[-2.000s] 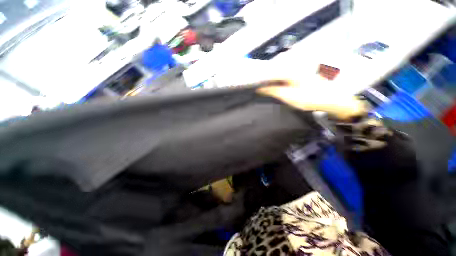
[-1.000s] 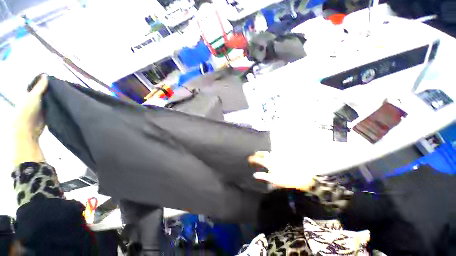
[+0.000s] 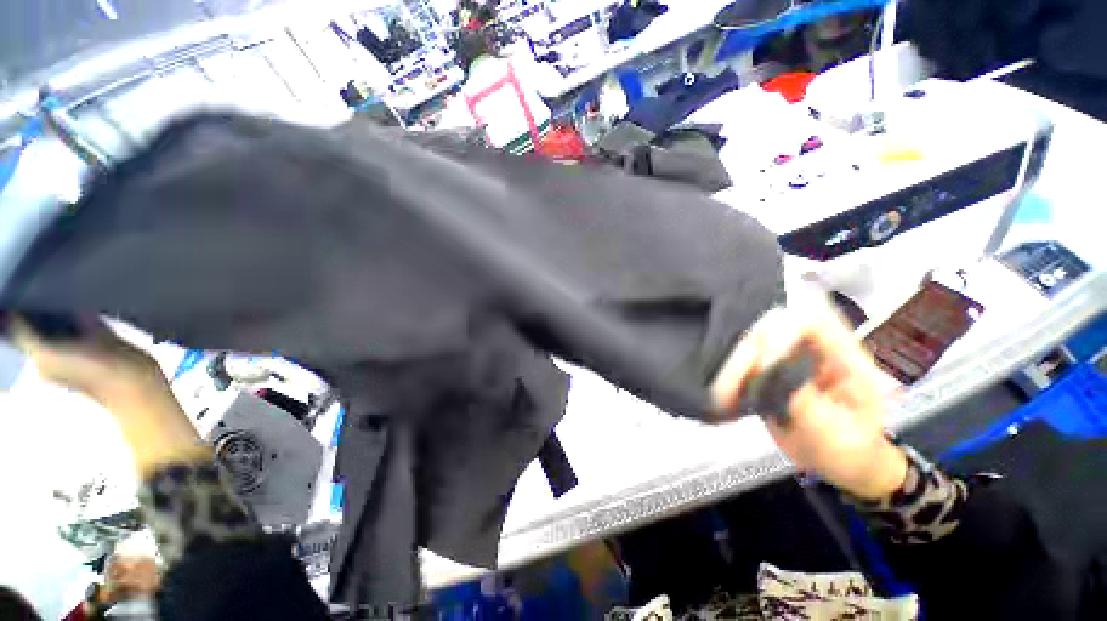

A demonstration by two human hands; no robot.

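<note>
A large dark grey fabric piece [image 3: 449,243] is held up in the air between my hands, over the machine table. Its upper part is blurred, and part of it hangs down past the table's front edge. My left hand [image 3: 91,364] is at the lower left, cut partly by the picture's edge, gripping the fabric's left end. My right hand [image 3: 807,382] is at the centre right, closed on the fabric's right end. A small dark thing shows in the right palm; I cannot tell what it is. The needle area is hidden.
The machine's control panel [image 3: 929,200] is behind my right hand. A reddish-brown phone [image 3: 925,330] lies right of that hand. A small grey-black square item [image 3: 1044,266] is at the table's right end. A blue crate [image 3: 1062,412] is below. Other workstations are behind.
The fabric has risen and now spreads higher, with a part hanging down in the middle. My left hand has moved lower; my right hand has moved right and closed on the fabric.
</note>
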